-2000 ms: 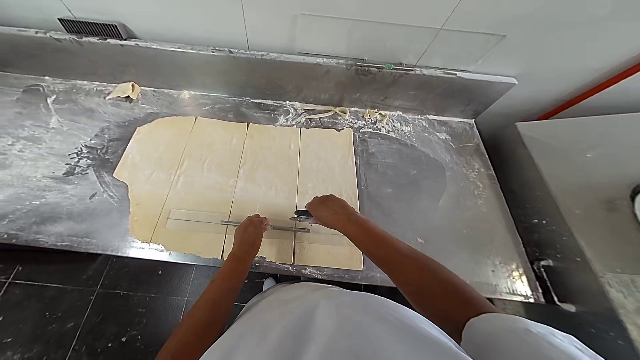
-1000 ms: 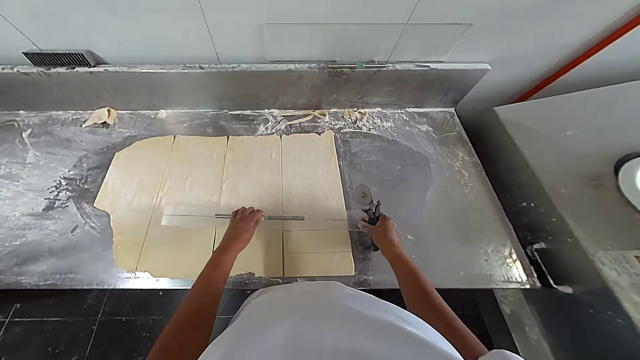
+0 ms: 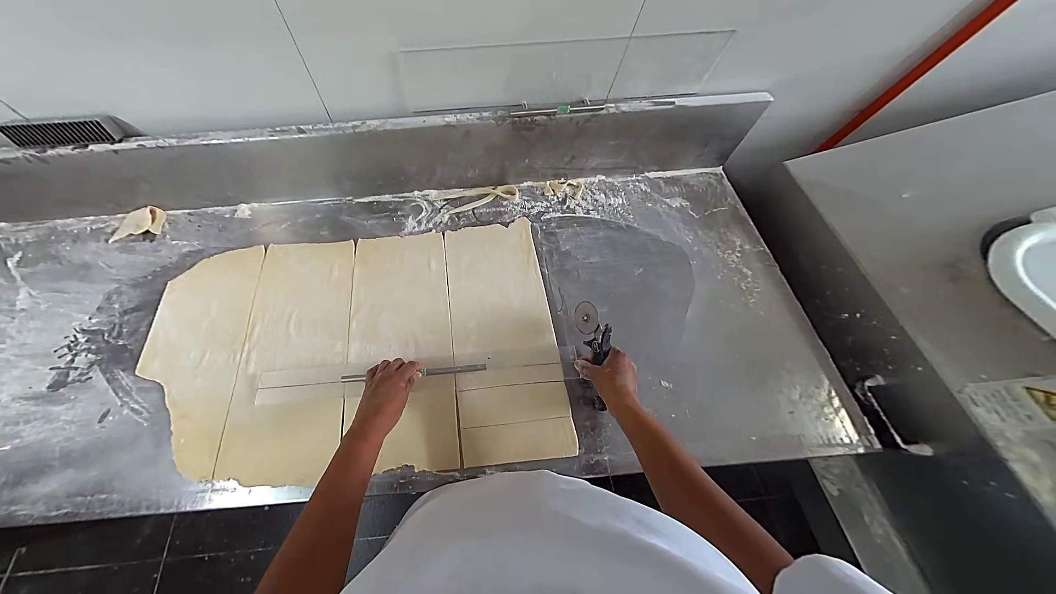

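A large rolled-out sheet of dough [image 3: 305, 305], cut lengthwise into several strips, lies flat on the metal worktop. Across its lower half rests a clear ruler plate [image 3: 289, 386] with a metal bar handle [image 3: 458, 370]. My left hand [image 3: 392, 392] grips that bar. Beyond the dough's right edge, my right hand [image 3: 612, 379] holds a rotary cutter [image 3: 586, 318] with a round blade and dark handle, and its fingers are close to the plate's right end. Two crosswise cuts show in the rightmost strip below the plate.
A dough scrap [image 3: 140, 223] lies at the back left, and thin dough trimmings [image 3: 487, 196] sit near the metal backsplash [image 3: 371, 157]. Loose flour covers parts of the worktop [image 3: 742, 371]. On the right, a metal surface [image 3: 932, 223] holds a white dish [image 3: 1027, 268].
My right hand with the cutter has moved from over the dough to beyond its right edge. Crosswise cuts now show plainly in the rightmost strip. The view has shifted somewhat.
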